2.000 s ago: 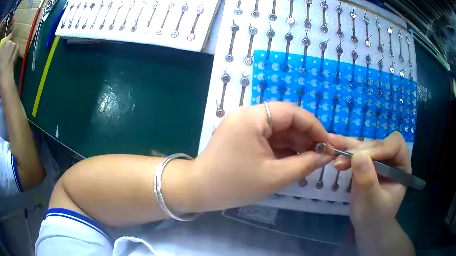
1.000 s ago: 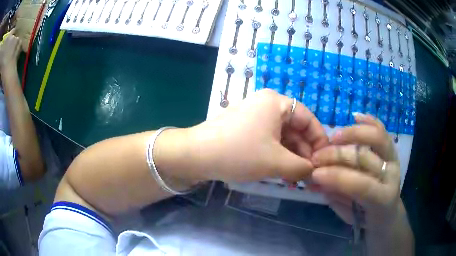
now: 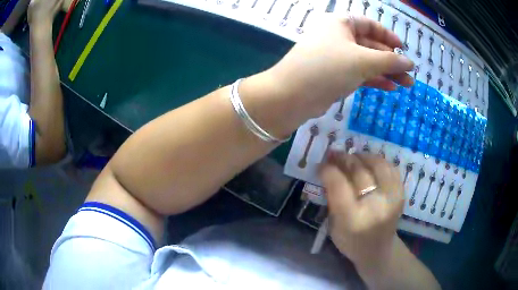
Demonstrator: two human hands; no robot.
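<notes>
My left hand (image 3: 346, 59) is over the upper part of the white board (image 3: 295, 161). Its thumb and fingers pinch a small shiny metal piece (image 3: 399, 51); the fingers hide part of it. My right hand (image 3: 366, 195) is at the board's near left part, its blurred fingertips at the bar-shaped metal pieces (image 3: 308, 147). Whether they touch one cannot be told. Slim silver tweezers (image 3: 320, 237) stick out below the right palm, mostly hidden. A blue patterned film (image 3: 420, 122) lies across the board's middle rows.
Another white board (image 3: 250, 16) with similar pieces is at the top. A yellow strip (image 3: 95, 38) lies on the dark green table (image 3: 153, 62). Another person's arm (image 3: 46, 85) is at left. Clear trays or sheets (image 3: 267, 187) show under the near edge. Stacked thin edges are at upper right.
My left hand has moved up and right, away from my right hand. My right hand has moved left to the board's near rows. The view has shifted, and the tweezers have turned into the right palm.
</notes>
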